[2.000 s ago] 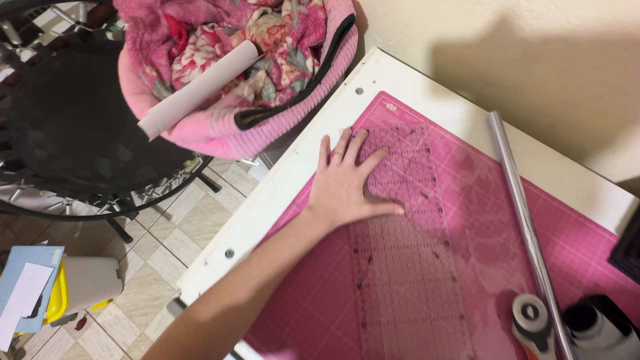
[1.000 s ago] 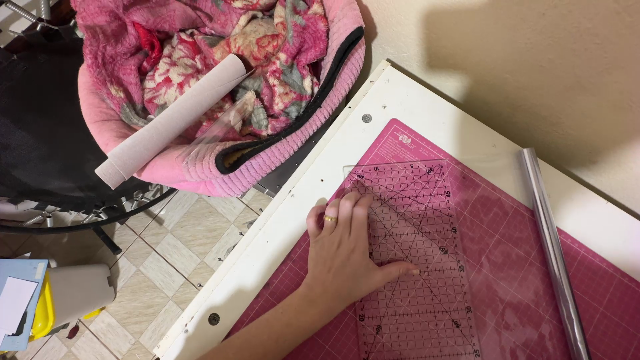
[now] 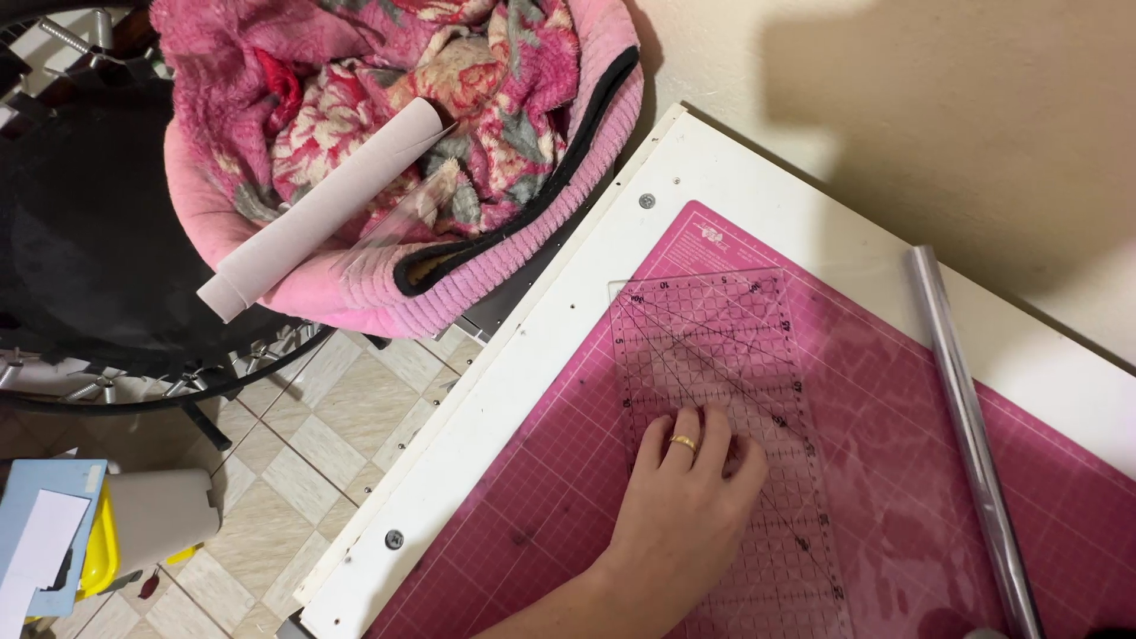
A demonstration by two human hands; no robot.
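My left hand, with a gold ring on one finger, rests on a clear acrylic quilting ruler. Its fingers are bent, their tips down on the ruler, and the thumb is hidden. The ruler lies over a pink cutting mat. Clear plastic film covers part of the mat and runs to a shiny roll of film on the right. My right hand is not in view.
A white board tabletop with screws borders the mat, beside a wall. At its left are a pink padded pet bed with a blanket and a pale roll, a black mini trampoline and a grey bin on the tiled floor.
My left hand, spread flat near the ruler's top end two seconds ago, has moved down along the ruler and its fingers have drawn in. The view has shifted.
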